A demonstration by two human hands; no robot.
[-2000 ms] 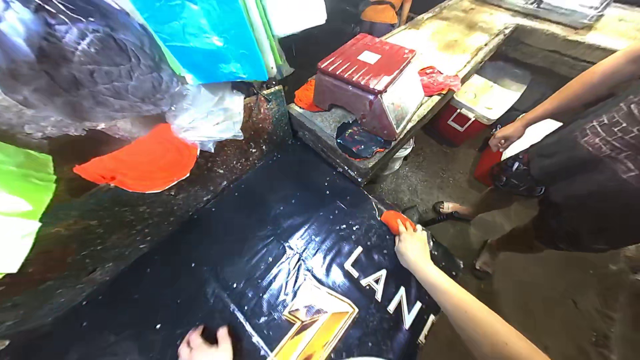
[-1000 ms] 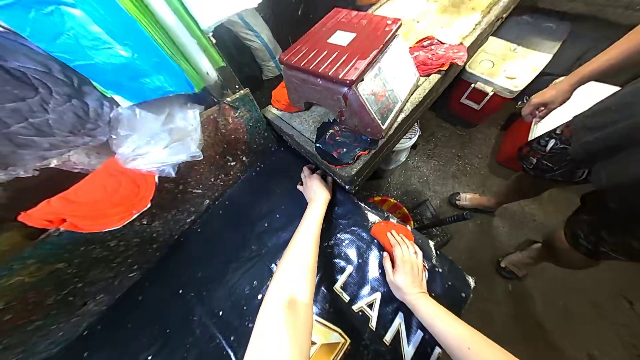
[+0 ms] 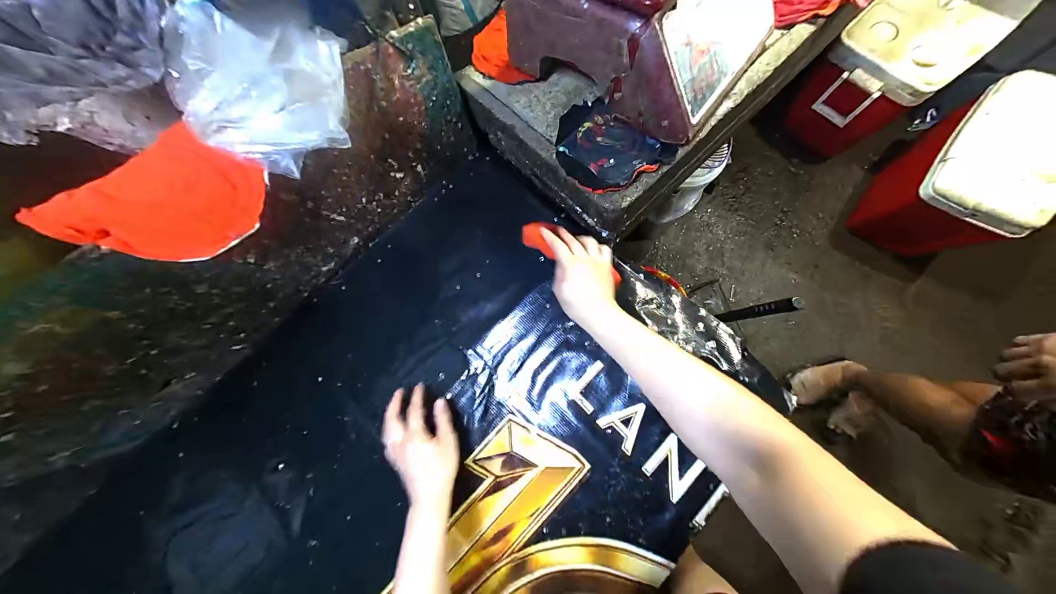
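A dark printed vinyl sheet (image 3: pixel 330 412) with gold figures and white letters covers the surface before me. My right hand (image 3: pixel 584 272) grips an orange cloth (image 3: pixel 540 238) and presses it on the sheet near its far right edge; part of the cloth is hidden under my fingers. My left hand (image 3: pixel 421 441) lies on the sheet left of the gold figure, fingers apart, holding nothing. Beyond the sheet, a dark paint-spotted cloth (image 3: pixel 606 144) lies beside a dark red plastic stool (image 3: pixel 652 78) on a concrete ledge (image 3: pixel 528 124).
An orange cloth piece (image 3: pixel 165 202) and a clear plastic bag (image 3: pixel 256 82) are at the upper left. Two red coolers with white lids (image 3: pixel 994 157) (image 3: pixel 924 41) stand on the floor at right. A person's foot (image 3: pixel 825 381) is near the sheet's right edge; a black handle (image 3: pixel 759 310) juts out beside it.
My left hand has moved from the sheet's far corner back toward me. My right hand has moved with the orange cloth toward that corner. The person at right is now lower down, a hand near the leg.
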